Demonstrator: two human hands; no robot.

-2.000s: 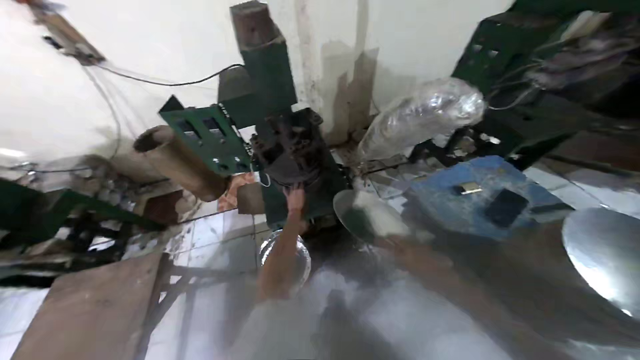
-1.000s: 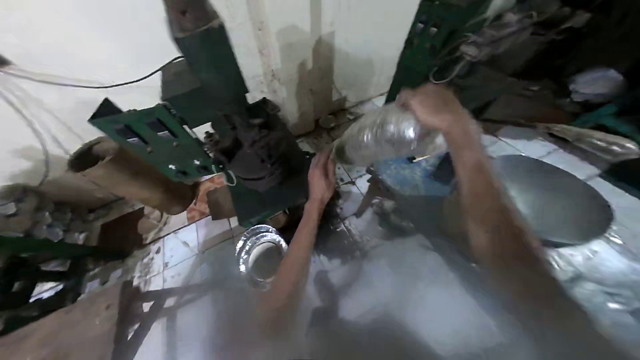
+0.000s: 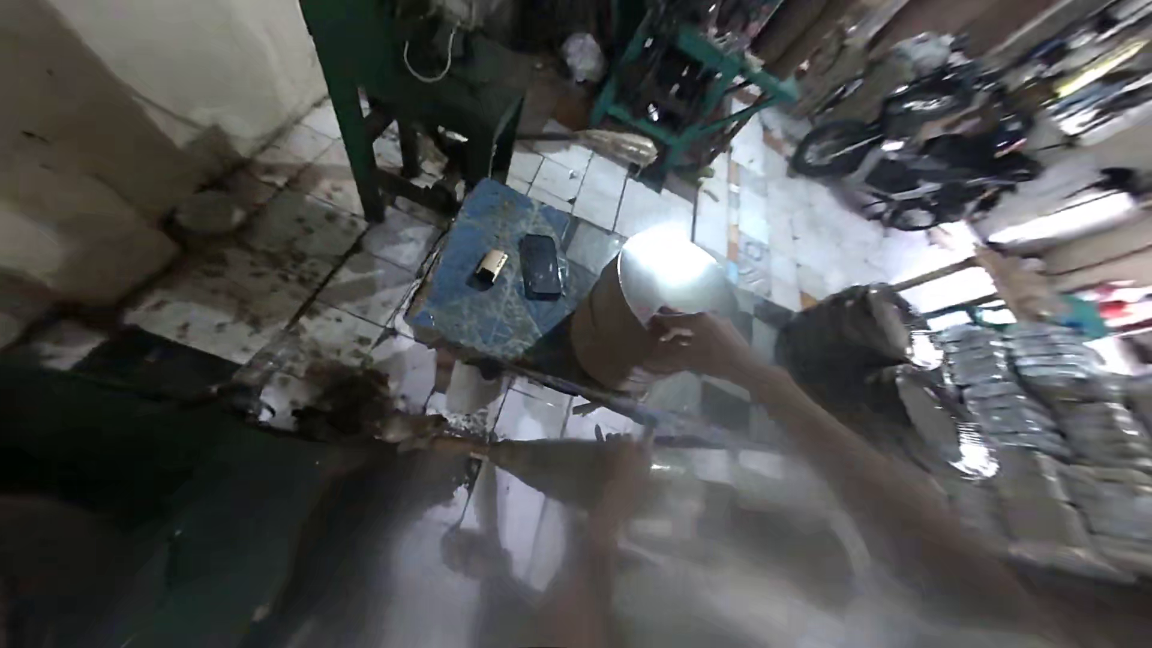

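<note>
My right hand (image 3: 693,346) is at the near rim of a shiny round metal disc (image 3: 677,270), with fingers curled over its edge. The disc lies on top of a brownish cylindrical stack or drum (image 3: 605,333) beside a low blue table. My left hand (image 3: 625,454) is lower in the view and blurred. Next to it is a flat grey metal piece (image 3: 553,466), also blurred; whether the fingers hold it cannot be told.
On the worn blue tabletop (image 3: 459,310) lie a dark phone (image 3: 541,266) and a small gold-coloured box (image 3: 491,265). A green machine frame (image 3: 346,117) stands behind. Stacked metal ware (image 3: 1017,387) fills the right side, with a motorcycle (image 3: 909,157) farther back.
The view has swung far to the right. One second ago, my right hand was on a shiny, wrapped-looking bundle near the machine; now it is at the disc's rim. Both hands have left the machine area.
</note>
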